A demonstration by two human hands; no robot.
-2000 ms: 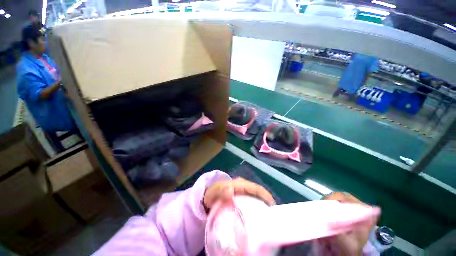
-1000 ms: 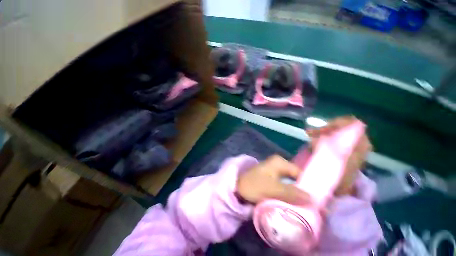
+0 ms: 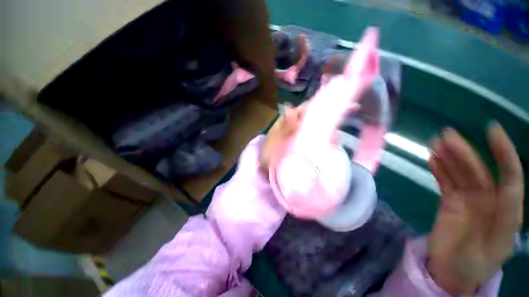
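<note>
Pink cat-ear headphones (image 3: pixel 313 180) are held up in front of me, blurred, with a pink ear pointing up and a round ear cup towards me. My left hand (image 3: pixel 281 136) grips them from the left, partly hidden behind the band. A grey ear cushion (image 3: pixel 352 203) shows below the pink cup. My right hand (image 3: pixel 478 203) is raised at the right with fingers apart, holding nothing and not touching the headphones. A dark grey bag (image 3: pixel 325 255) lies on the green bench below them.
A large open carton (image 3: pixel 246 133) at the left holds dark bags and a headset with a pink ear (image 3: pixel 235 81). Another headset on a bag (image 3: pixel 293 72) lies on the green line behind. Smaller cartons (image 3: pixel 69 209) stand at lower left.
The headphones have moved up and left and turned in my left hand. My right hand has let go and moved to the right. The view has tilted further down.
</note>
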